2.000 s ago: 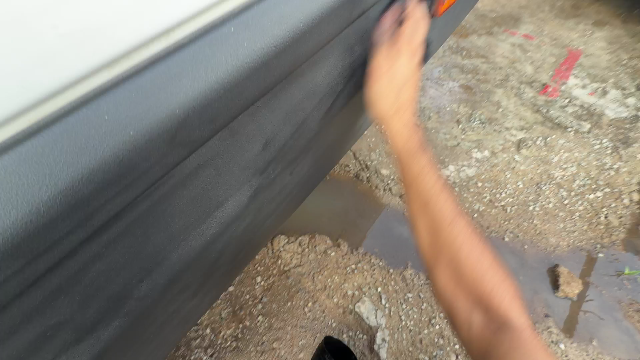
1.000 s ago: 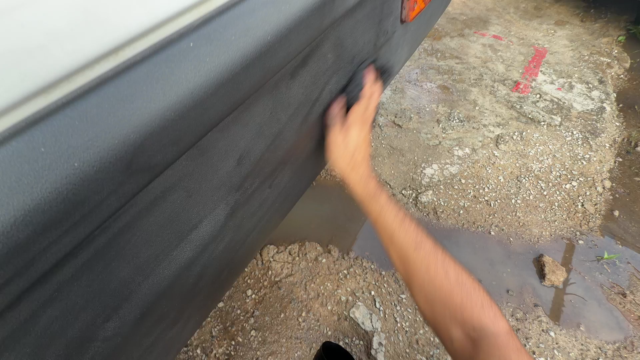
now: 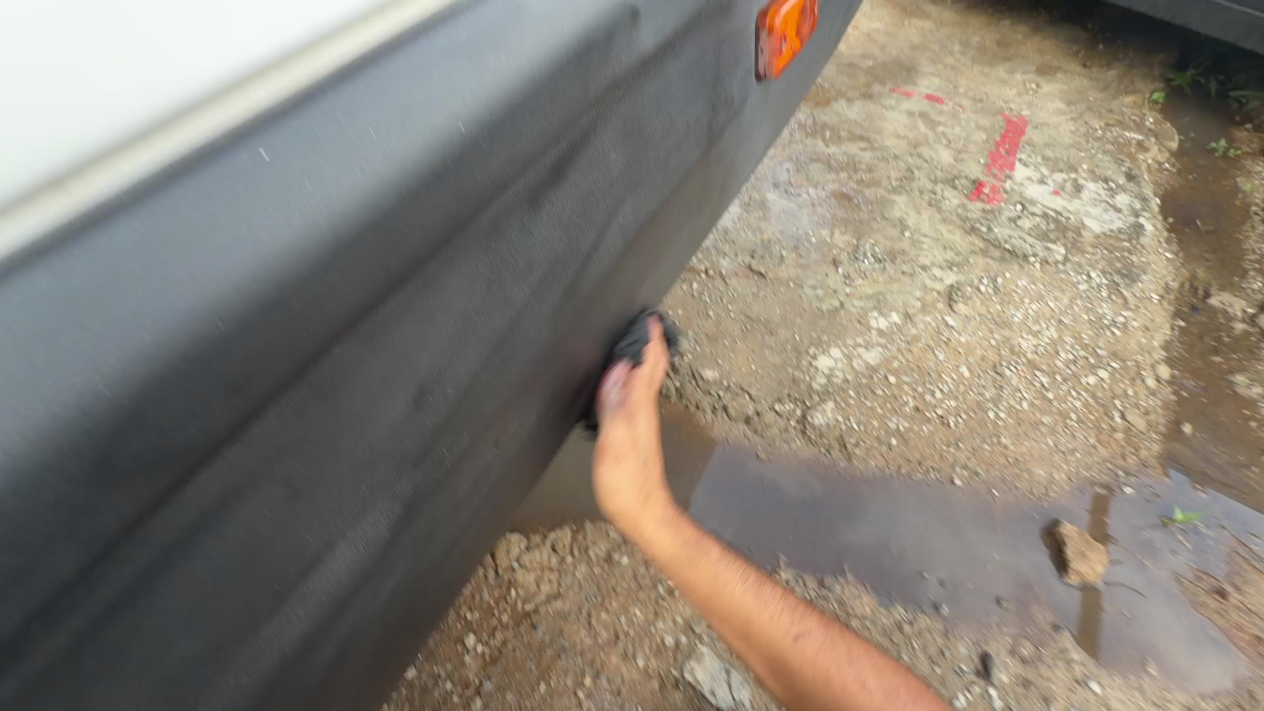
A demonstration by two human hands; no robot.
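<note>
My right hand (image 3: pixel 632 425) holds a dark, bunched cloth (image 3: pixel 637 341) flat against the lower part of a vehicle's grey-black plastic side panel (image 3: pixel 395 395). The fingers are blurred, and the cloth shows past their tips near the panel's bottom edge. Higher up on the same panel, beyond the hand, sits an orange side marker lamp (image 3: pixel 785 35). White bodywork (image 3: pixel 148 79) with a pale trim strip lies above the panel at the upper left. My left hand is out of the picture.
Beside the vehicle is rough gravel ground (image 3: pixel 918 346) with red paint marks (image 3: pixel 1002 158). A muddy puddle (image 3: pixel 839 513) crosses it below the panel, and a stone (image 3: pixel 1076 553) lies in the water. Part of another dark object (image 3: pixel 1205 20) shows at the top right.
My right hand has moved down the panel, from near the orange lamp to the lower edge. The dark cloth has gone with it.
</note>
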